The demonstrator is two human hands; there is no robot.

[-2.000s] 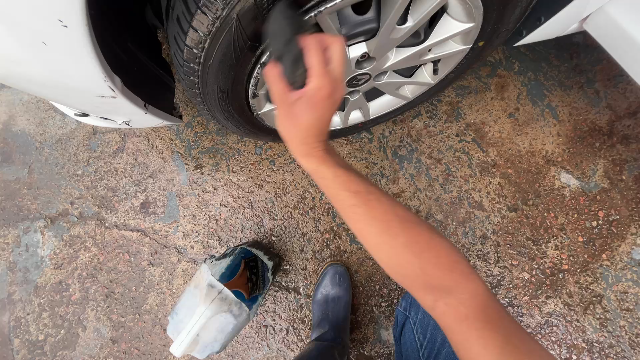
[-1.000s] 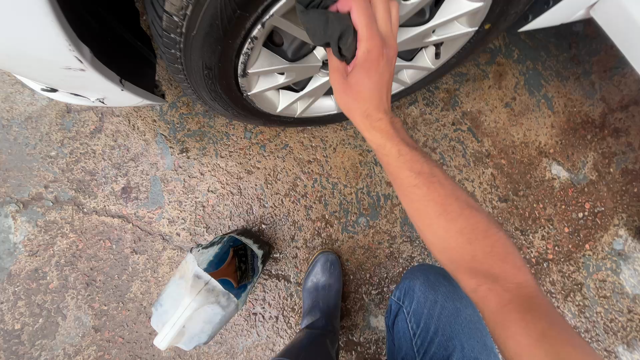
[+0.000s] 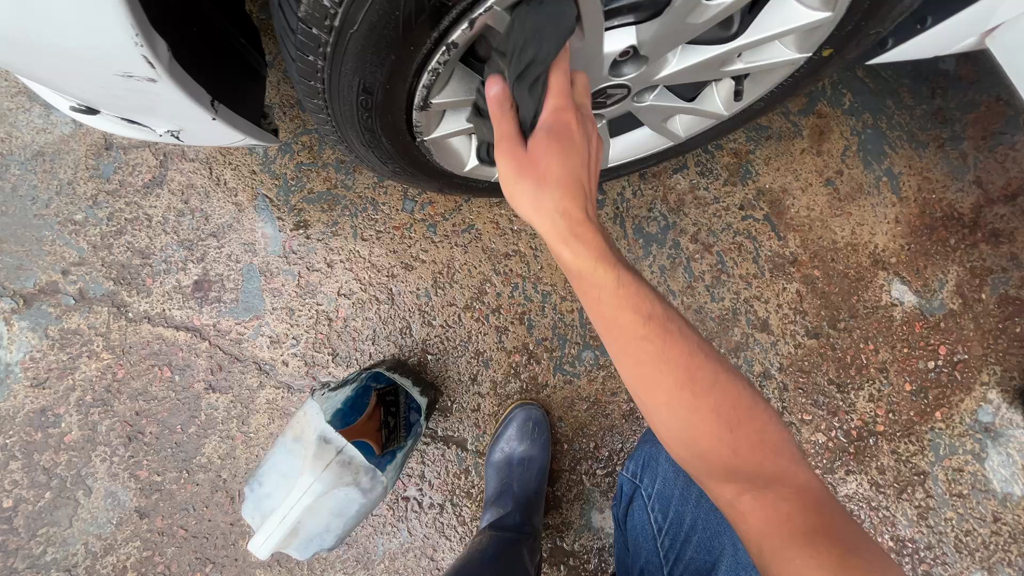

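Observation:
My right hand (image 3: 556, 152) grips a dark cloth (image 3: 532, 60) and presses it on the left part of a silver wheel cover (image 3: 688, 60), between its rim and the centre badge. Around the cover is a black rubber tyre (image 3: 372, 104) with raised lettering on its sidewall. Scuffs mark the rim's left edge. My left hand is out of view. On the ground at the lower left stands a cut-open white plastic jug (image 3: 312, 488) with blue inside; it holds a brush (image 3: 376, 424) with an orange-brown handle and dark bristles.
The white car bumper (image 3: 104, 64), scratched at its edge, is at the upper left beside the dark wheel arch. A white body panel (image 3: 952, 32) is at the upper right. My rubber boot (image 3: 518, 464) stands on the wet, rough ground (image 3: 400, 280), right of the jug.
My right hand and the cloth have moved about over the wheel cover, from its upper middle a second ago to its left side now. The jug has stayed on the ground.

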